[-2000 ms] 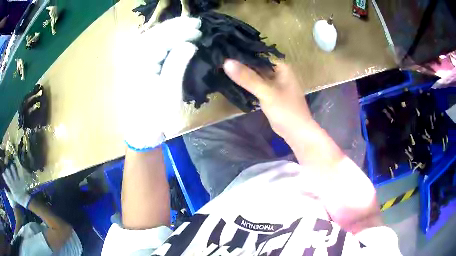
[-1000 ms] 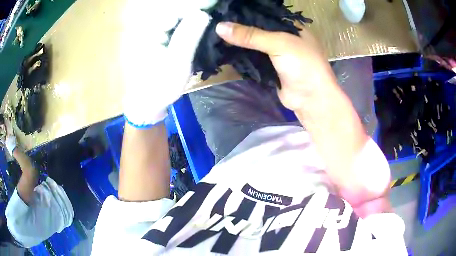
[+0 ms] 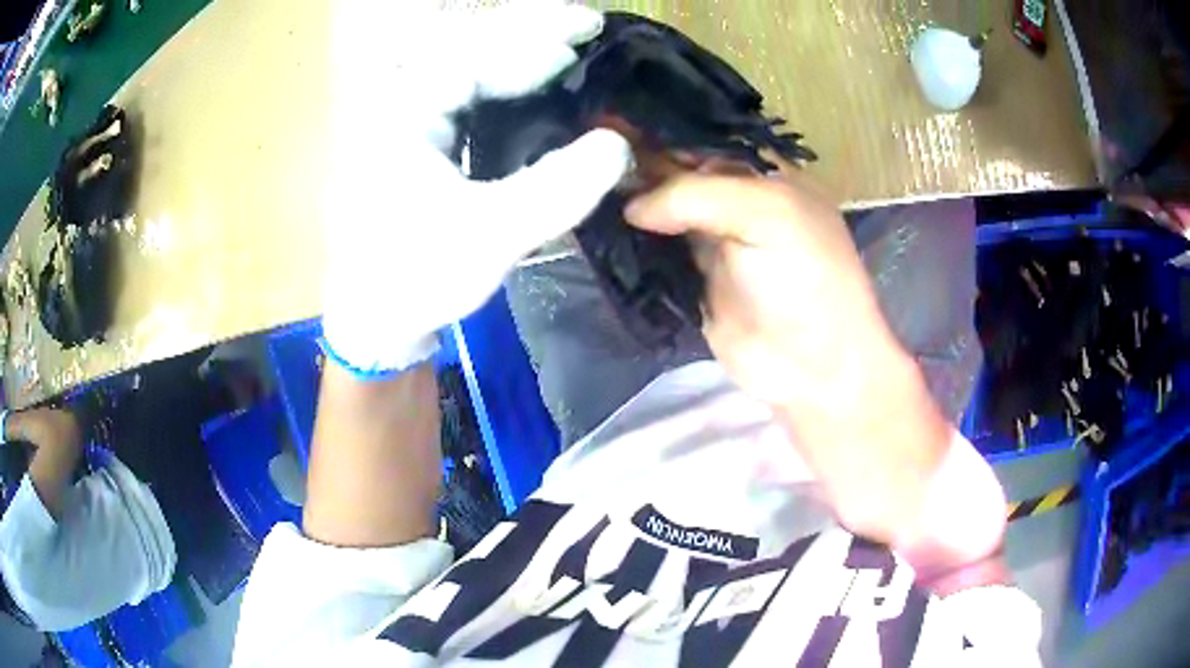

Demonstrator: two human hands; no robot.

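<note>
A black shaggy piece with ragged strips is held between my two hands over the bench's near edge. My left hand, in a white knitted glove with a blue cuff edge, grips its left side, thumb pointing right. My bare right hand grips its lower right part, with the thumb near the gloved thumb. A small orange-brown patch shows between the thumbs; I cannot tell what it is. The glove is overexposed, and most fingers of both hands are hidden.
White glue bottle and red packet lie at the upper right of the tan bench. Black bundles lie at left, beside the green belt. Blue crates with black pieces are below right. A person's arm is at lower left.
The black piece has been turned and opened between my hands, and part now hangs lower. My gloved thumb has come out across it, near my right thumb. The other person's arm has shifted.
</note>
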